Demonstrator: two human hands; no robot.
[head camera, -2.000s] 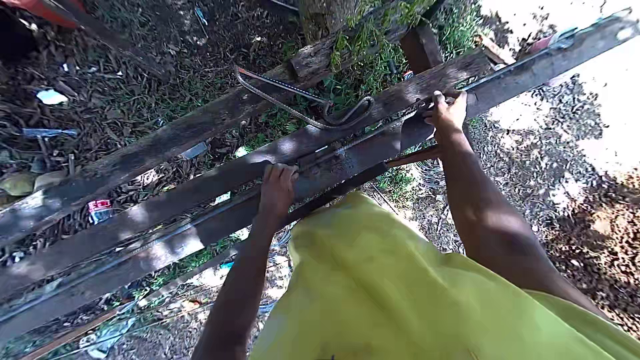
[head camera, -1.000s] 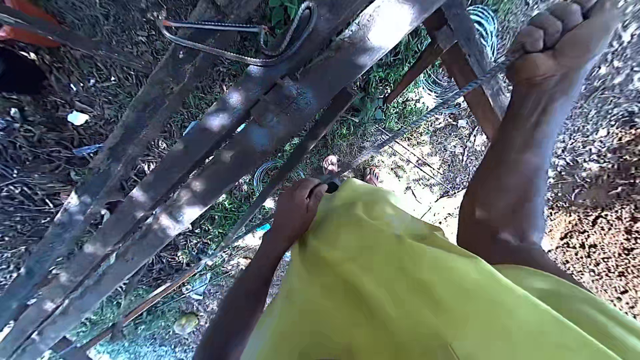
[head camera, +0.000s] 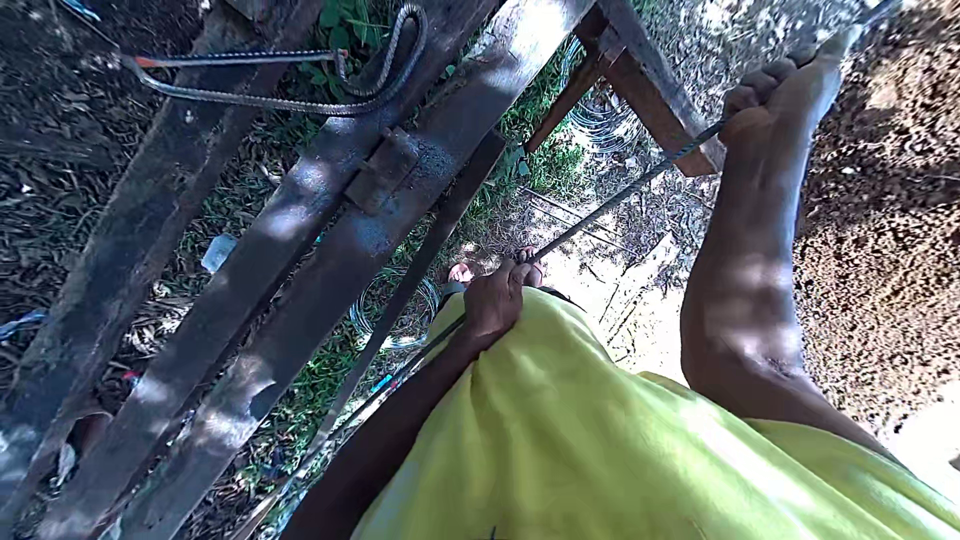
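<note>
A long thin ribbed metal rod (head camera: 600, 211) slants across my front, from the lower left to the upper right. My left hand (head camera: 493, 298) is closed around it in front of my shirt. Farther along it, at the upper right, my right hand (head camera: 780, 86) grips the same rod with its fingers curled. On the wooden beams (head camera: 307, 330) to the left, a small metal block (head camera: 384, 171) sits across the gap. A bent ribbed bar (head camera: 300, 105) with a looped end rests above that block.
A wooden post and brace (head camera: 656, 90) stand under the beams' far end. Coils of wire (head camera: 604, 124) lie on the ground there, another coil (head camera: 397, 307) beside the beams. My feet (head camera: 460, 273) are below me. Another weathered beam (head camera: 135, 232) runs along the left.
Both hands were at the beams two seconds ago; now they hold the rod away from them. Since one second ago my left hand has moved along to the right. The view has turned.
</note>
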